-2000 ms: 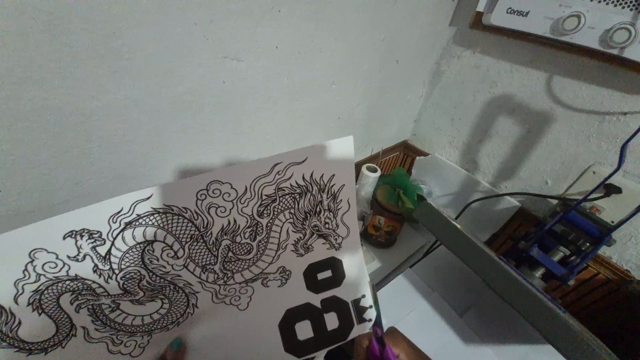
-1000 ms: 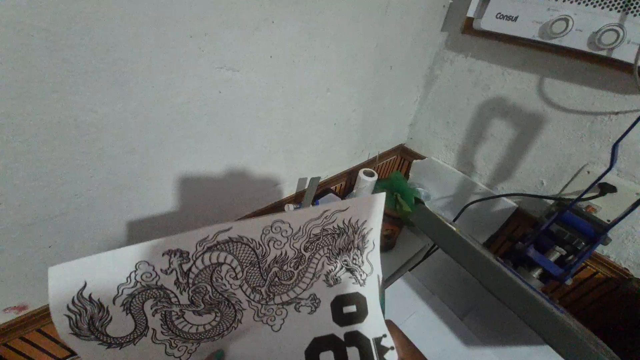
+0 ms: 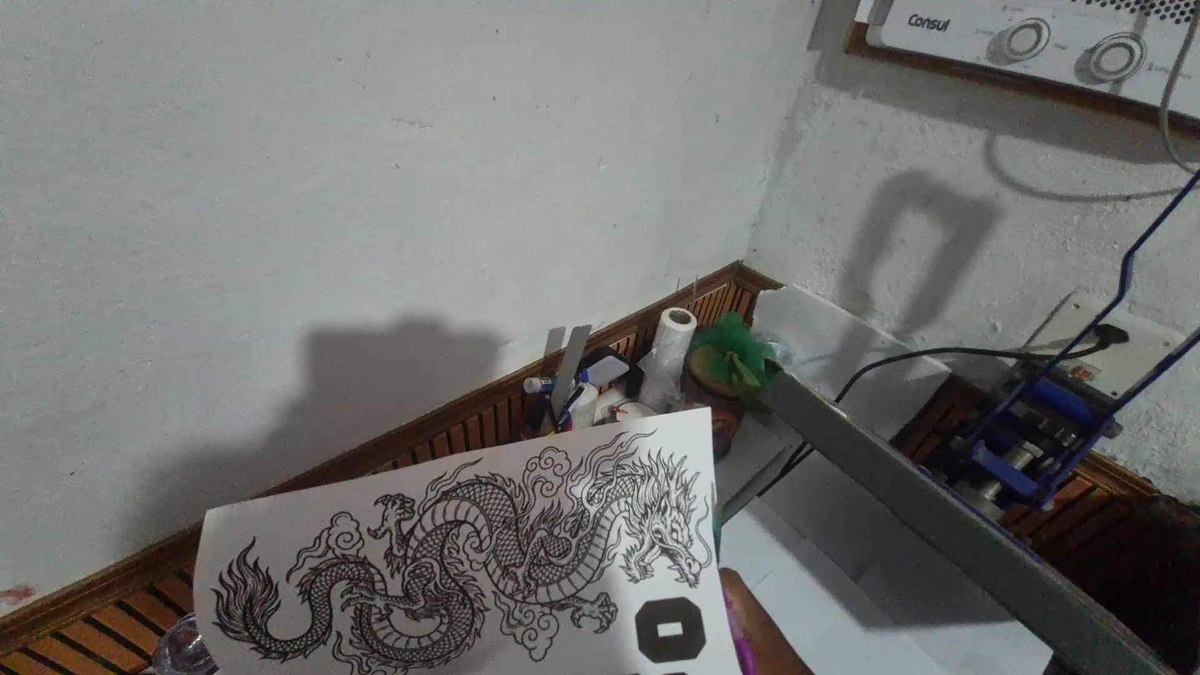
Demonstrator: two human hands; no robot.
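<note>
A white paper sheet [image 3: 553, 619] with a black line drawing of a dragon and part of a bold black character fills the lower middle of the head view. At the sheet's right edge, my right hand [image 3: 767, 626] is partly visible, its fingers around a purple-handled tool [image 3: 739, 637]. The sheet hides most of that tool, so its kind cannot be told. My left hand is out of sight.
A grey metal bar [image 3: 956, 516] slants across the right, near a blue metal frame [image 3: 1022, 450] and a black cable [image 3: 900, 354]. Behind the sheet stand a white roll [image 3: 673, 333], green netting [image 3: 731, 352] and pens [image 3: 539, 386]. White papers [image 3: 825, 581] lie below the bar.
The paper sheet is lower in the view than two seconds ago, and more of the items behind it show. The left fingertip at the bottom edge has gone out of view.
</note>
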